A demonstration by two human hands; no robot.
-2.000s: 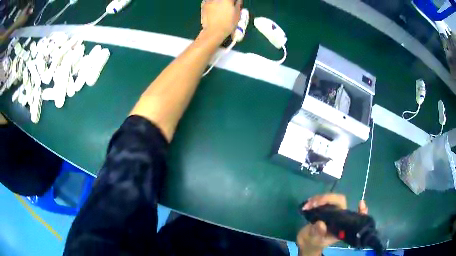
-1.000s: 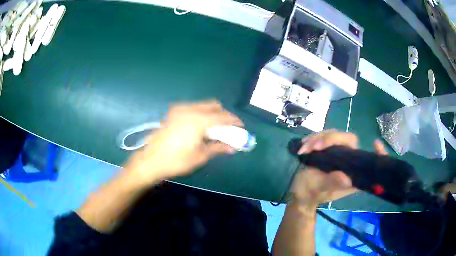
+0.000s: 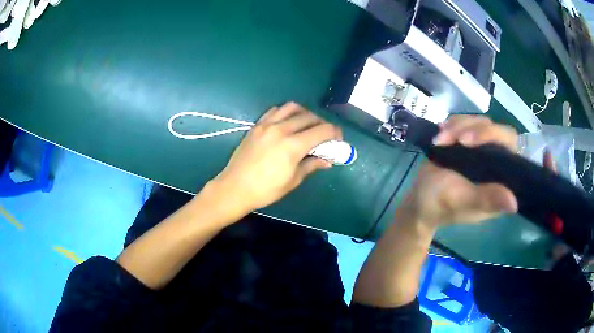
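My left hand (image 3: 277,156) is closed over a white handheld unit (image 3: 333,152); only its end with a blue band shows past my fingers. Its white cord loop (image 3: 207,125) lies to the left on the green bench. My right hand (image 3: 459,175) grips the black electric screwdriver (image 3: 514,179), with its red switch towards the lower right. The driver's nose is at the feeder pickup head (image 3: 393,127) on the white front plate of the screw feeder (image 3: 435,64). The bit tip cannot be made out.
White housing parts (image 3: 19,19) lie at the far upper left. A clear plastic bag (image 3: 553,146) is right of the feeder, partly behind the screwdriver. A white unit with a cord (image 3: 550,84) lies at the upper right. Blue stools (image 3: 446,289) stand below the bench edge.
My left hand reached to the far strip, then came back near the bench's front edge with a white unit. My right hand moved the screwdriver up to the feeder's pickup head.
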